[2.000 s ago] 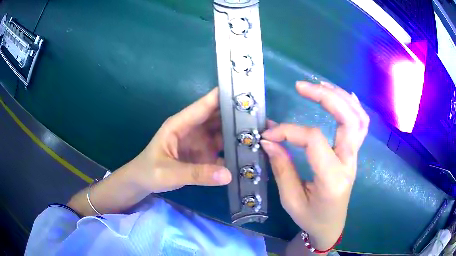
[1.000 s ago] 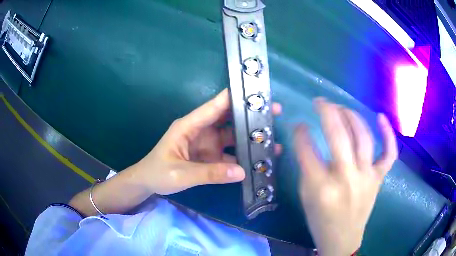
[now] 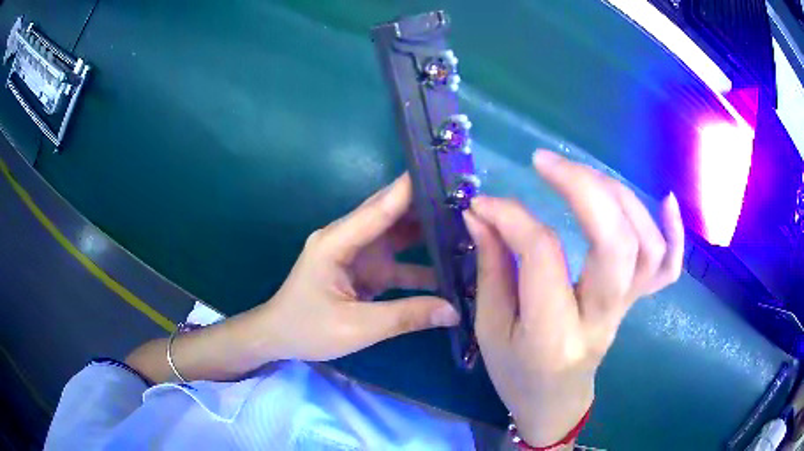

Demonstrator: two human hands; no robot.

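Note:
A dark strip housing (image 3: 432, 150) is held up over the green surface, tilted so its face is partly turned away. Round inserts (image 3: 451, 134) sit in a row along it; the lower ones are partly covered by my right hand. My left hand (image 3: 353, 273) grips the housing from the left, thumb on its near edge and fingers behind it. My right hand (image 3: 555, 282) has thumb and index finger at the third insert from the top (image 3: 462, 193), the other fingers spread. Whether the fingertips pinch anything is hidden.
A green conveyor surface (image 3: 220, 150) lies under the hands. A silver clip fixture (image 3: 44, 81) lies at the far left. A UV lamp opening (image 3: 725, 181) glares pink-purple at the right. A grey floor with a yellow line (image 3: 84, 255) shows at lower left.
The housing has tilted, its face turning darker and away, and its top end has come lower into view. My right hand has moved left from beside the housing to its third insert.

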